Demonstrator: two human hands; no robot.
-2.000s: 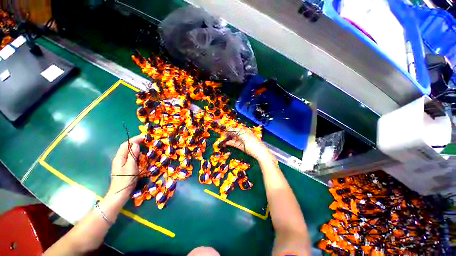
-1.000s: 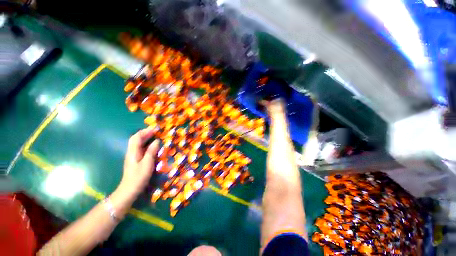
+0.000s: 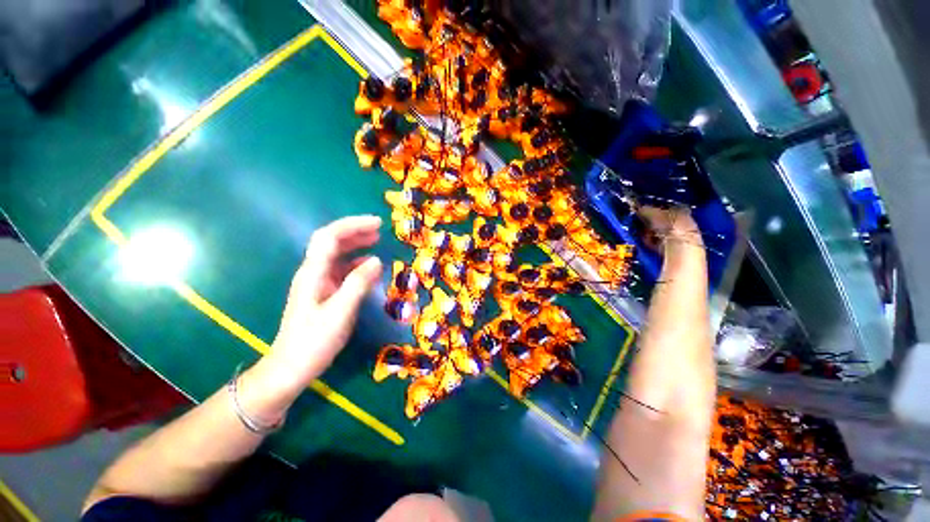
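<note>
A pile of small orange parts with black and white patches (image 3: 449, 245) spreads over the green bench top (image 3: 235, 224), partly inside the yellow tape outline. My left hand (image 3: 331, 306) is left of the pile, fingers apart and empty. My right hand (image 3: 665, 226) is in the blue tray (image 3: 714, 229) behind the pile, among thin dark leads. Its fingers are small and partly hidden, so I cannot tell whether it grips anything. A few thin black leads also show across my right forearm.
A denser pile of orange parts (image 3: 770, 459) lies at the lower right. A dark plastic bag (image 3: 612, 46) is behind the pile, and a small clear bag (image 3: 742, 345) is beside the tray. A red stool (image 3: 41, 367) stands at the left.
My right hand has gone from the orange pile into the blue tray. My left hand has let go of the dark leads it held. The view has shifted, placing the pile further up and right.
</note>
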